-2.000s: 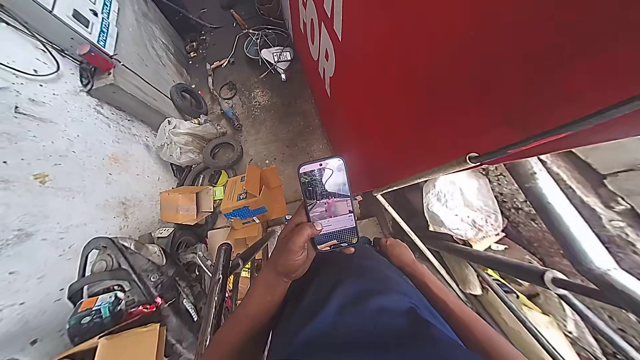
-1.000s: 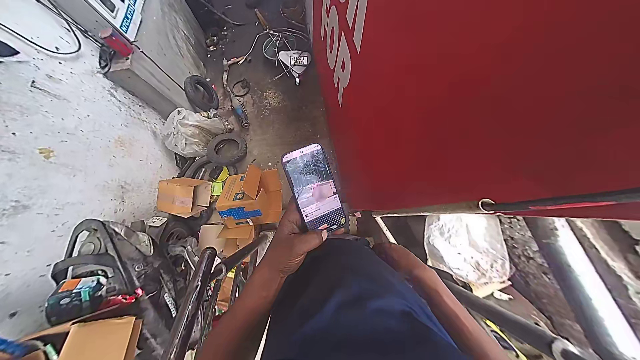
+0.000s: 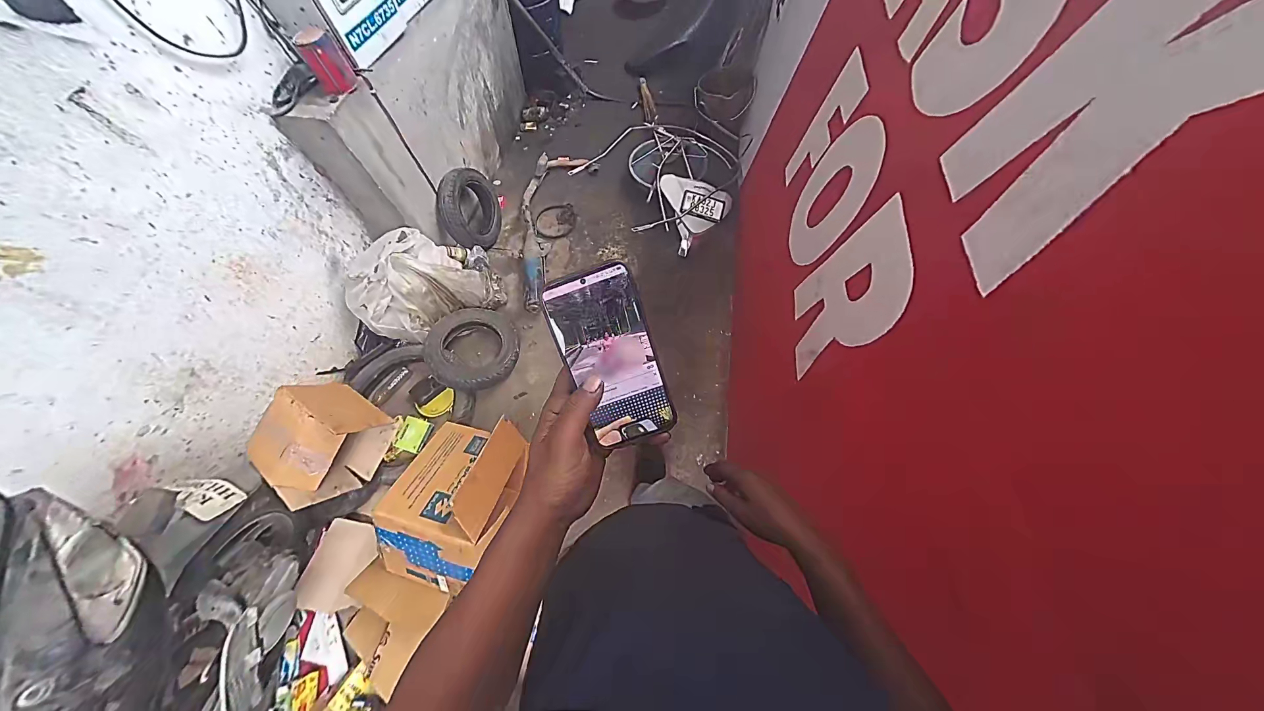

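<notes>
A smartphone point(image 3: 610, 355) with a lit screen rests in my left hand point(image 3: 573, 444), the thumb lying over the lower left of its screen and the fingers behind it. My right hand point(image 3: 755, 502) hangs low beside my dark clothing point(image 3: 691, 612), near the bottom of the red panel, its fingers loosely curled and apart with nothing seen in them. Beyond the phone is the grey floor.
Cardboard boxes point(image 3: 434, 494), loose tyres point(image 3: 472, 349) and a pale plastic sack point(image 3: 405, 281) lie along the white wall point(image 3: 148, 197) at left. A red panel point(image 3: 987, 444) with white lettering rises at right. Wire-like scrap and a plated white part point(image 3: 691, 205) lie ahead.
The view has shifted a lot, so the metal rails and the clear plastic at right are out of sight. My left hand still holds the phone; my right hand now shows beside the red panel.
</notes>
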